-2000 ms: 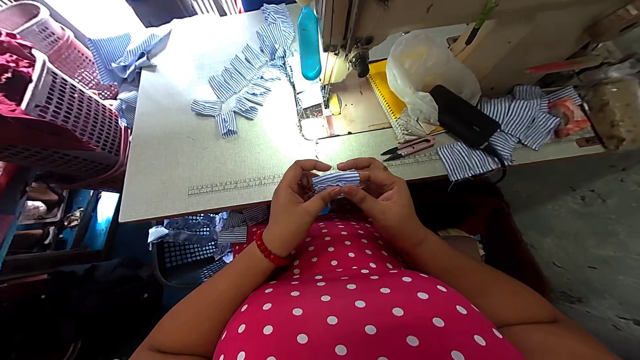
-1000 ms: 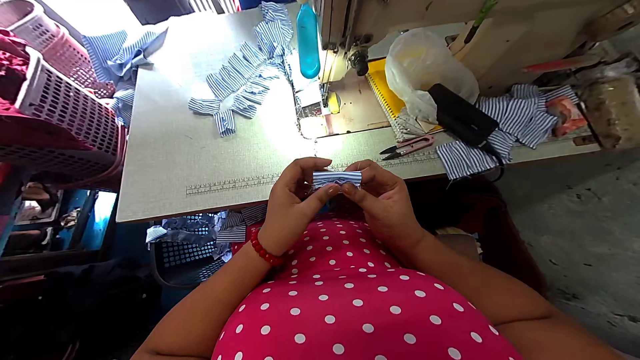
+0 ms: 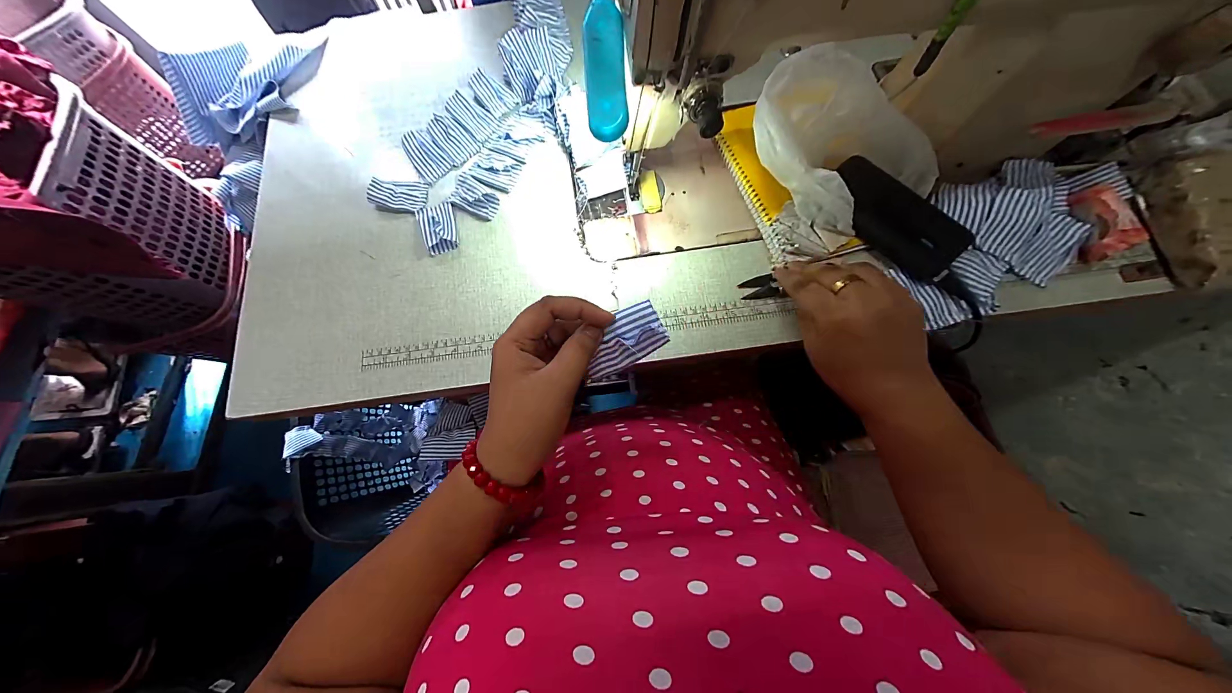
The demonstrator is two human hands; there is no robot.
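Note:
My left hand (image 3: 547, 375) pinches a small blue-and-white striped fabric piece (image 3: 630, 339) over the table's front edge. To the right, my right hand (image 3: 857, 322) lies over the handles of thread snips (image 3: 763, 287), whose dark blades point left; whether the fingers have closed on them is hidden. Behind both hands stands the sewing machine, its needle area (image 3: 630, 192) lit. A chain of striped fabric pieces (image 3: 452, 144) lies on the table left of the needle.
A printed ruler scale (image 3: 423, 353) runs along the table's front. Right of the needle are a yellow spiral notebook (image 3: 746, 159), a plastic bag (image 3: 833, 115), a black case (image 3: 905, 217) and striped fabric (image 3: 1020, 217). Plastic baskets (image 3: 144, 192) stand left; a blue basket (image 3: 351, 481) sits below.
My right hand has left the striped piece and moved right onto the thread snips. My left hand still holds the piece, which both hands held before.

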